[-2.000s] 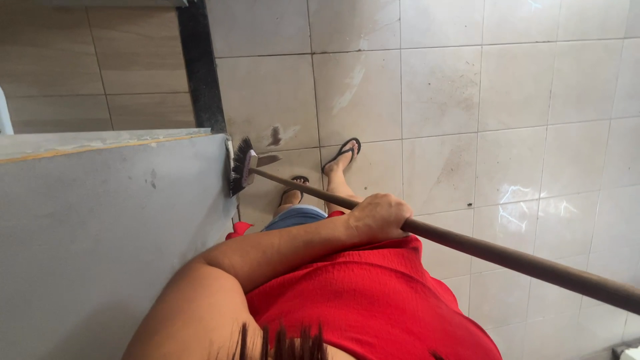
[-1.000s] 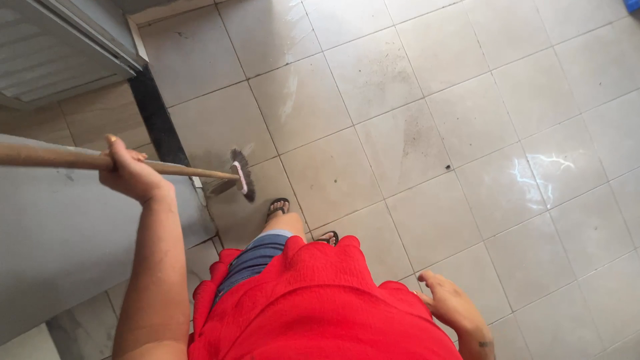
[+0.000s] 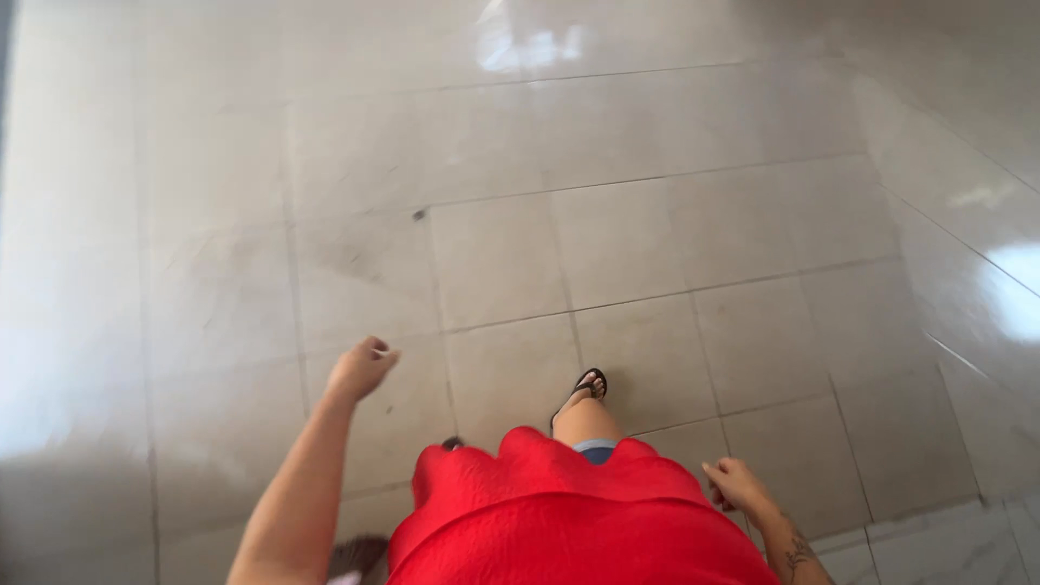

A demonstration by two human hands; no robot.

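My left hand (image 3: 364, 370), its fingers curled, is over the tiles left of the red top (image 3: 569, 528). A small pale spot shows at its fingertips; whether that is a held thing I cannot tell. No broom handle shows in it. The dark bristles of a broom head (image 3: 360, 556) show at the bottom edge, between my left forearm and the red top, partly cut off. At the right of the top, my right hand (image 3: 735, 483) hangs with loosely bent fingers and nothing seen in it.
Light floor tiles (image 3: 504, 260) with grey joints and glossy reflections spread around me. One foot in a black flip-flop (image 3: 591, 383) is ahead of the red top; the other is mostly hidden. A small dark spot (image 3: 419, 214) lies on the floor. Marbled tiles (image 3: 934, 540) show at the lower right.
The view has swung far over the floor; the grey panel and dark strip are out of sight. My left hand held the broom handle earlier; no handle shows now.
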